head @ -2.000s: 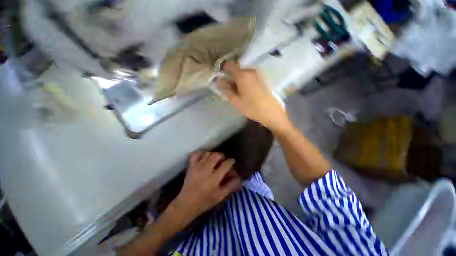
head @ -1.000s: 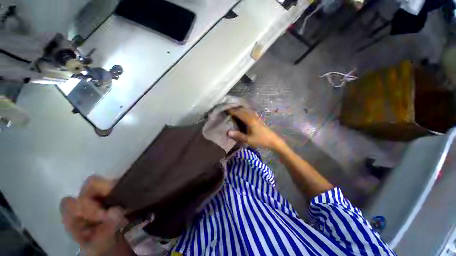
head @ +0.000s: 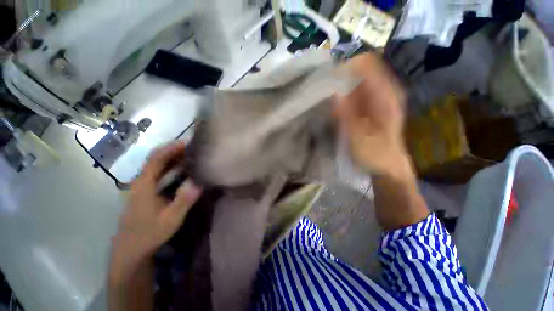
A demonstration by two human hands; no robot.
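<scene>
A garment piece (head: 243, 133), beige-grey and blurred, is held up between my two hands in front of the machine bed. Dark brown cloth and a paler strip hang from it towards my lap, with a pale yellow-green piece (head: 296, 206) showing beside them. My left hand (head: 159, 203) grips the cloth's left edge, thumb and fingers around it. My right hand (head: 372, 115) is raised at the cloth's upper right end and blurred; its fingers are closed on the cloth. The presser foot and needle area (head: 124, 130) shows left of the cloth, with no cloth under it.
A black phone (head: 183, 69) lies on the machine bed behind the cloth. Dark green snips handles (head: 299, 27) lie near the table's far end. A brown and yellow box (head: 437, 136) stands on the floor at right, beside a grey-white bin (head: 498, 212). White and dark cloths hang at upper right.
The brown cloth was stretched low over my lap; now the piece is lifted and bunched higher. My left hand has moved up and right, my right hand up and right.
</scene>
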